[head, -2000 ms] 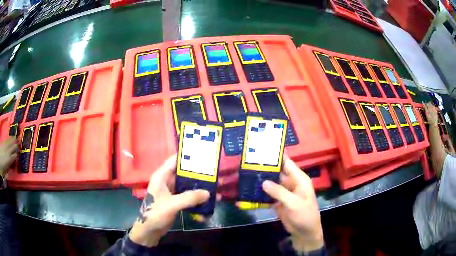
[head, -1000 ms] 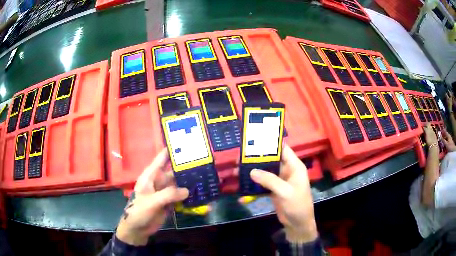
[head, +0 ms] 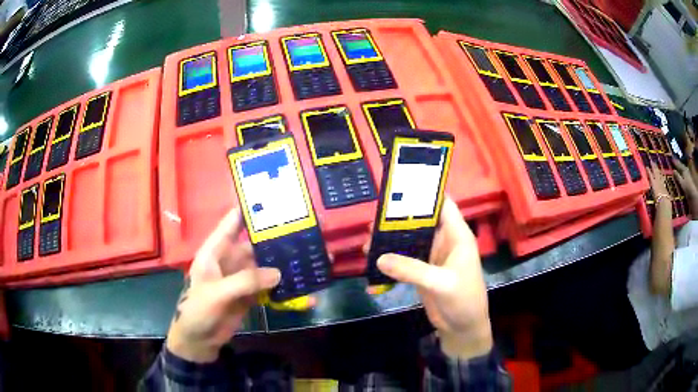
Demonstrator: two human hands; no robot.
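My left hand (head: pixel 222 287) holds a black keypad phone (head: pixel 279 218), its thumb on the lower left of the keypad. My right hand (head: pixel 444 287) holds a second keypad phone (head: pixel 409 191), tilted to the right, its thumb on the keypad. Both screens are lit white with dark blocks near the top and a small dark block lower left. Yellow shows below both phones. Behind them lies a red foam tray (head: pixel 200 180). Its back row holds several phones with coloured screens; its front row holds phones with dark screens, partly hidden by the held ones.
A red tray (head: pixel 134 180) with several dark-screened phones lies at left, its right pockets empty. Stacked red trays (head: pixel 528 230) with phones lie at right. Another person's arm (head: pixel 660 230) reaches to a tray at far right. The green bench (head: pixel 168 302) has a metal front edge.
The dark blocks on both screens have changed from scattered to grouped near the top. The right phone is tilted more to the right. The left thumb has moved to the keypad's left side.
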